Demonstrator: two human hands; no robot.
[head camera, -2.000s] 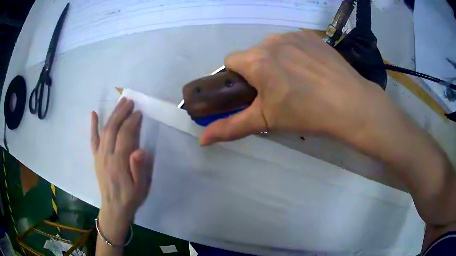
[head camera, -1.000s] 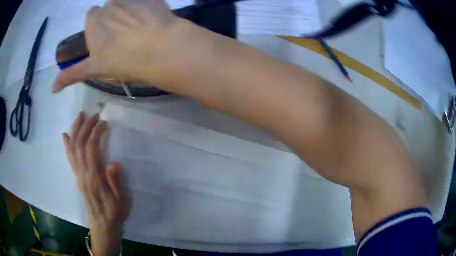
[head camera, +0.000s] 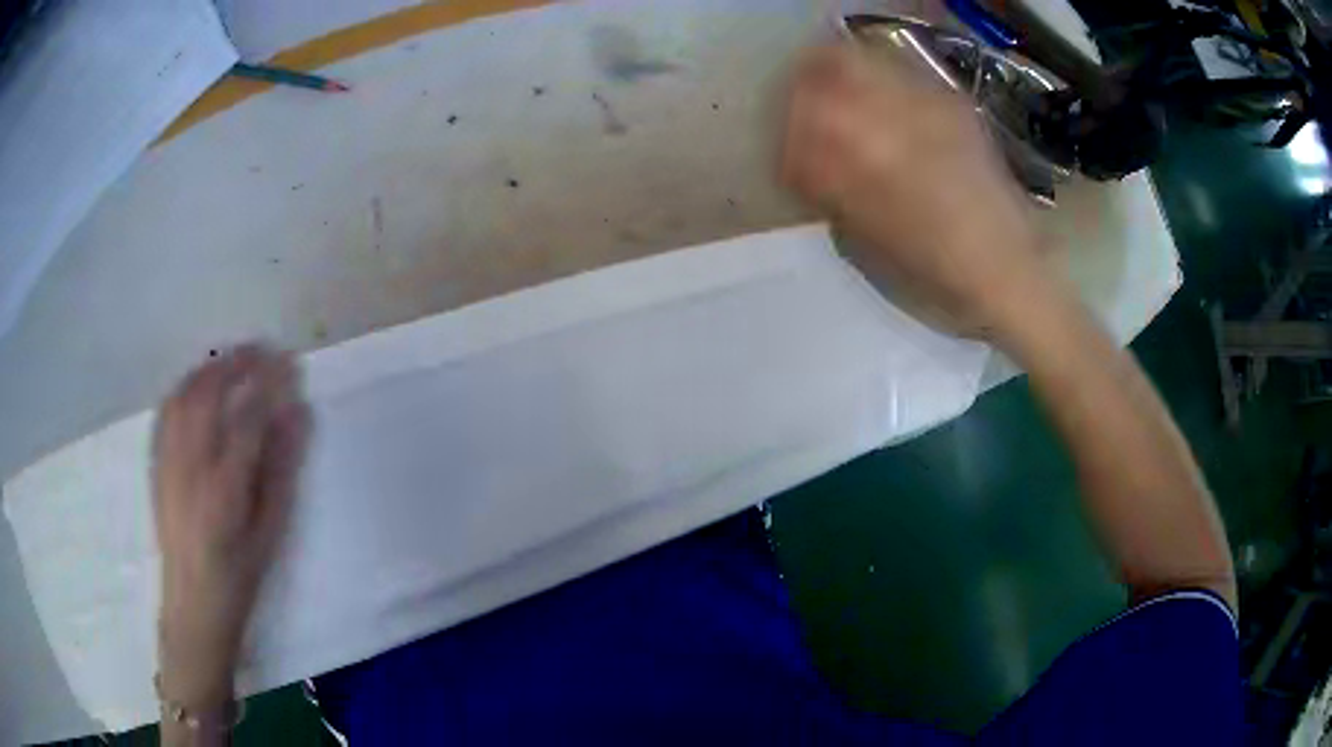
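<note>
A white fabric panel (head camera: 584, 423) lies along the table's near edge, with a folded band (head camera: 584, 295) on its far long edge and a curved cut-out at the right end. My left hand (head camera: 234, 453), blurred, is over the panel's left part, fingertips at the folded edge; its grip is unclear. My right hand (head camera: 906, 175), strongly blurred, is beyond the panel's right end with fingers bunched. The steam iron (head camera: 1008, 95), with shiny metal and a blue part, is just beyond that hand; no grip on it is visible.
The pale stained table (head camera: 511, 183) has a tan band (head camera: 351, 44) across its far side. A pencil (head camera: 292, 76) lies beside white sheets (head camera: 102, 117) at far left. Dark cords (head camera: 1125, 117) are behind the iron. The green floor (head camera: 906, 540) shows at right, beyond the table edge.
The view has swung to the right. The iron, held by my right hand at the panel's left end before, is now at the far right. The shears and tape roll have left the view.
</note>
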